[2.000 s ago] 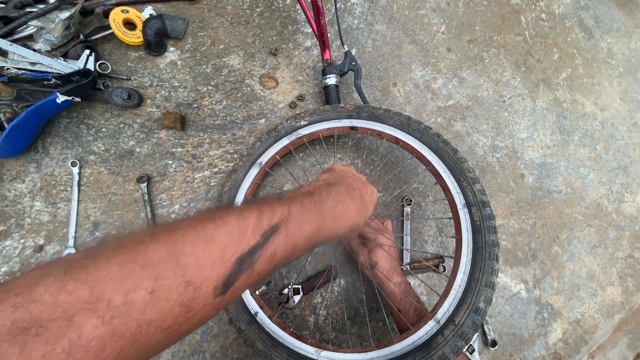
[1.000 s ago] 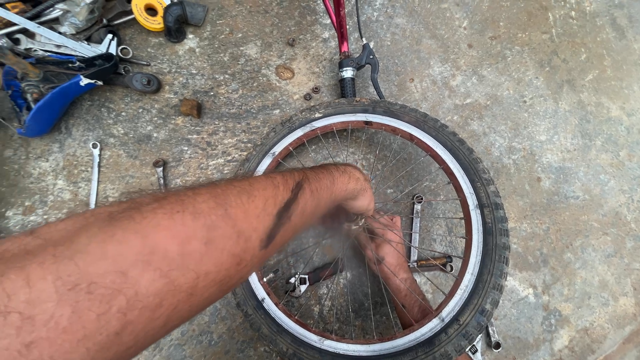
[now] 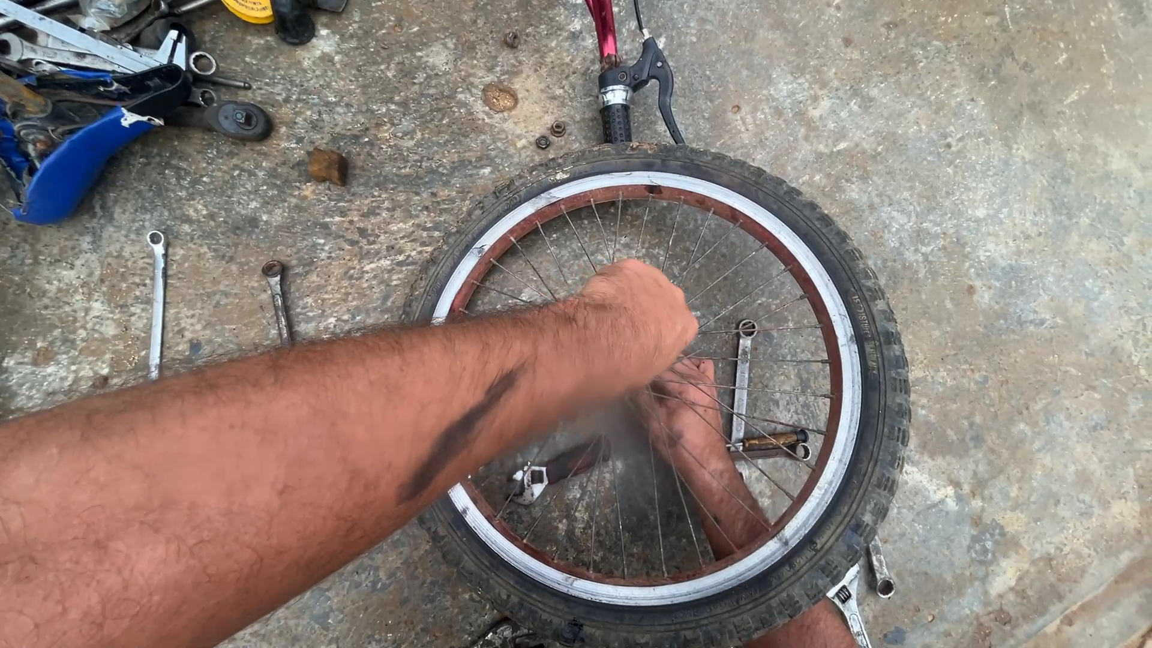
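Note:
A bicycle wheel [image 3: 850, 360] with a knobby black tyre, silver rim sides and a reddish-brown inner rim lies flat. My left hand [image 3: 639, 310] is curled into a fist over its middle and covers the hub; whatever may be inside the fist is hidden. My right hand [image 3: 688, 400] is below the spokes beside the hub, its forearm passing under the rim at lower right. Its fingertips are partly hidden, so its grip cannot be told. Through the spokes show an adjustable wrench [image 3: 531, 483], a combination wrench [image 3: 742, 382] and a tool with a worn amber handle [image 3: 774, 441].
Two wrenches [image 3: 157, 297] [image 3: 279, 301] lie left on the concrete floor. Piled tools with a blue piece [image 3: 81, 171] are at upper left, near a ratchet [image 3: 238, 120]. A handlebar grip with brake lever [image 3: 661, 85] meets the tyre's top; another adjustable wrench [image 3: 848, 598] is at lower right.
My left fist has shifted and turned over the middle of the wheel, sitting higher than a second ago. My right hand remains below the spokes.

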